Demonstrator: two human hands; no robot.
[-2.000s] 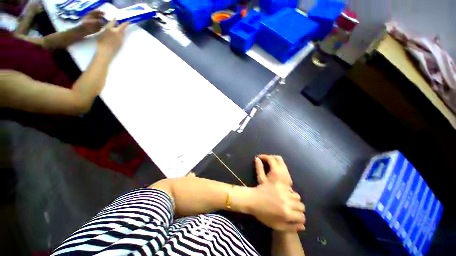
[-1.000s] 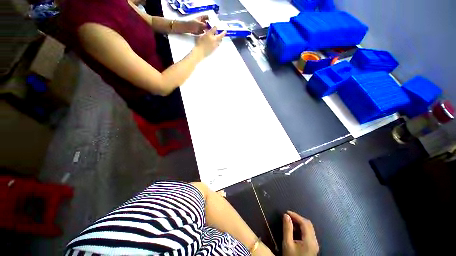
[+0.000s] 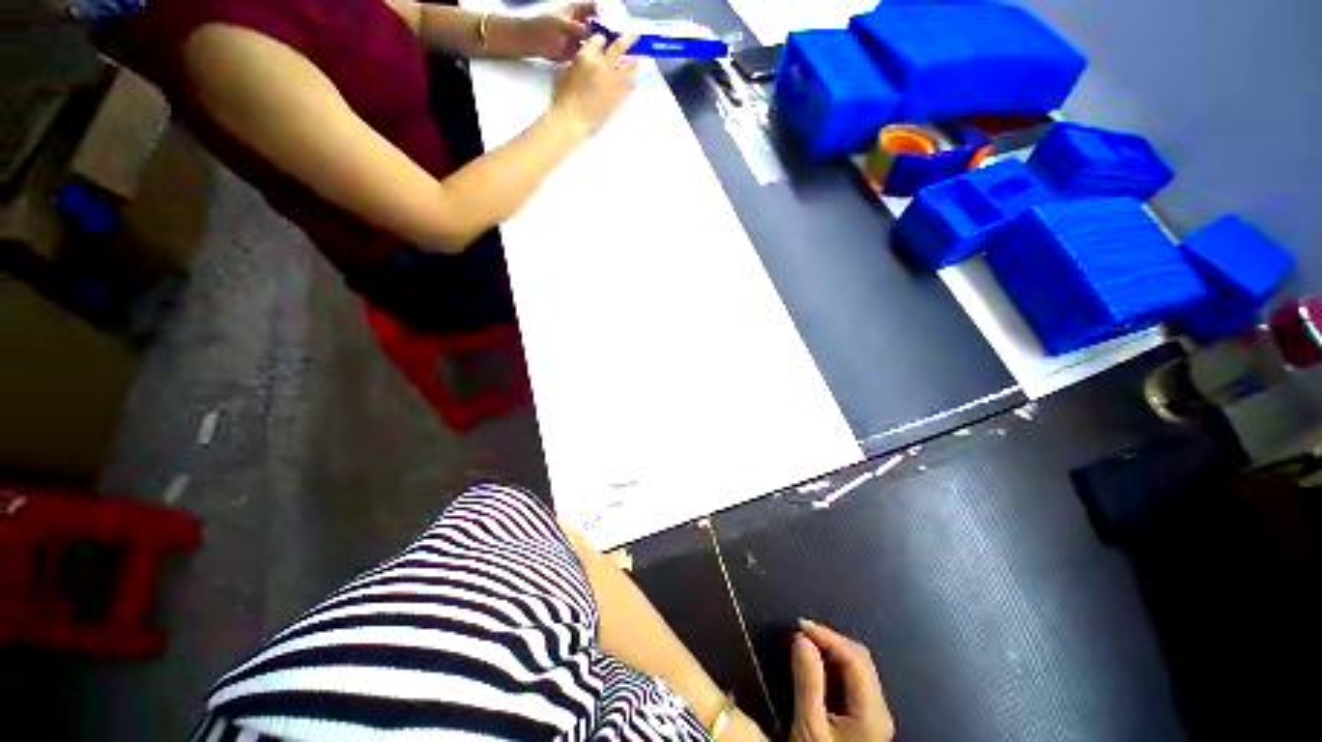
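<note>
My right hand [image 3: 841,689] is at the bottom edge, over the black tabletop [image 3: 957,580]. Its fingers are loosely curled, its thumb is apart from them, and nothing shows in it. My left forearm, in a striped sleeve with a bracelet at the wrist, reaches to the bottom edge just left of it. My left hand is cut off below the picture. A white sheet [image 3: 667,319] covers the table section ahead. Farther off, another person's hands hold a blue and white carton [image 3: 679,48].
Blue bins [image 3: 1090,276] stand at the far right, with a tape roll [image 3: 909,141] among them. A flat black object [image 3: 1145,486] and a red-capped bottle [image 3: 1295,331] are at right. A seated person is at upper left. A red stool [image 3: 87,580] stands at lower left.
The view has swung right and up since the first frame, so the finished box block and my left hand have left the picture. The neighbour's carton is now tilted edge-on.
</note>
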